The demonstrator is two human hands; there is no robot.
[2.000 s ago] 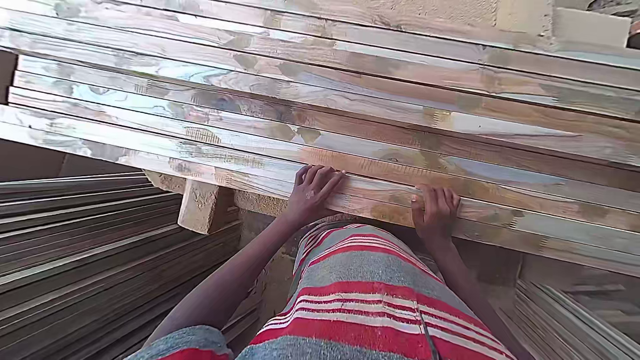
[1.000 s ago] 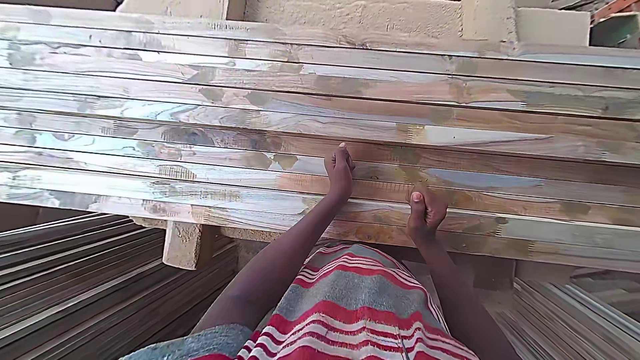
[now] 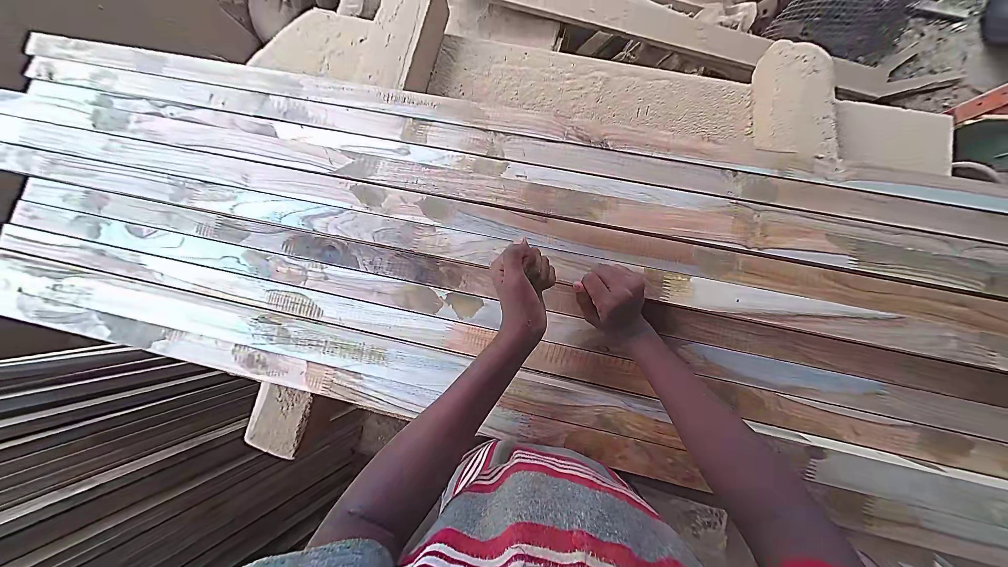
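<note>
Several long wooden boards (image 3: pixel 378 276) lie side by side, with pale filler-like patches across their faces. My left hand (image 3: pixel 523 276) is curled over the middle boards, its fingers bent inward; whether it pinches anything is hidden. Close to its right, my right hand (image 3: pixel 613 298) is also curled, with its knuckles up, at the seam between two middle boards. Both hands appear to rest on the wood or just above it. No tool shows in either hand.
A dusty support beam (image 3: pixel 591 90) and an upright block (image 3: pixel 795 102) stand behind the boards. The end of a wooden crosspiece (image 3: pixel 277 417) juts out under the near edge. Stacked long strips (image 3: pixel 102 441) lie at the lower left. Scrap and mesh (image 3: pixel 835 27) are at the upper right.
Both hands have moved from the near boards, where they lay two seconds ago, farther across to the middle boards. They are closer together and curled. The view has shifted.
</note>
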